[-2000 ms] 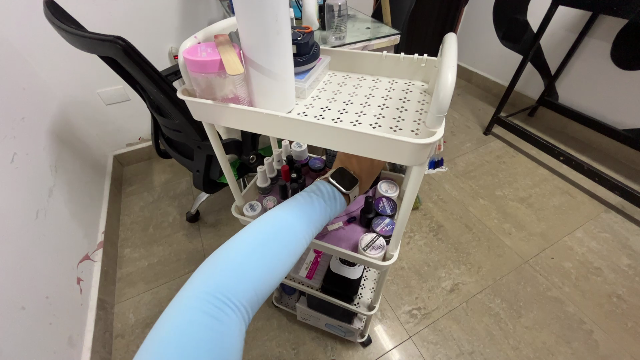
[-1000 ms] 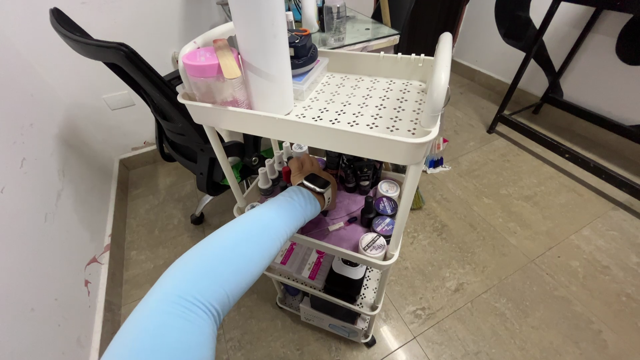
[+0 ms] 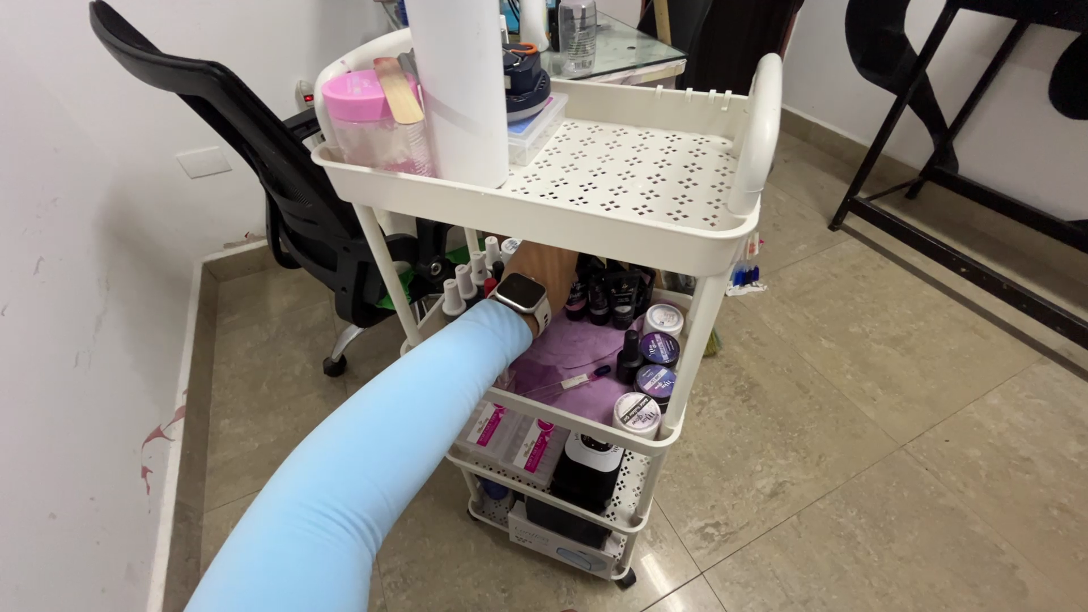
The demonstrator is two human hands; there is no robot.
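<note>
My left hand [image 3: 544, 263], in a light blue sleeve with a smartwatch [image 3: 521, 293] at the wrist, reaches into the second tier of a white plastic rolling cart [image 3: 535, 223]. The top tray hides its fingers, so what they hold cannot be seen. Left of the wrist stand white-capped bottles [image 3: 464, 280]; right of it are black bottles and tubes [image 3: 599, 297]. A purple liner [image 3: 561, 348] lies below, with a thin dark-tipped item [image 3: 578, 381] on it. Round jars [image 3: 659, 348] and a black bottle [image 3: 629, 357] stand at the tier's right end. My right hand is out of view.
The top tray holds a pink-lidded jar [image 3: 365, 119], a tall white cylinder [image 3: 459, 93] and a clear box [image 3: 537, 127]. Lower tiers hold plastic cases [image 3: 518, 442] and a black device [image 3: 586, 476]. A black office chair [image 3: 255, 161] stands left, a black metal frame [image 3: 926, 195] right.
My left hand has moved left from the back right of the second tier, uncovering black bottles there. Since one second ago it has shifted from beside the white-capped bottles to farther back under the top tray.
</note>
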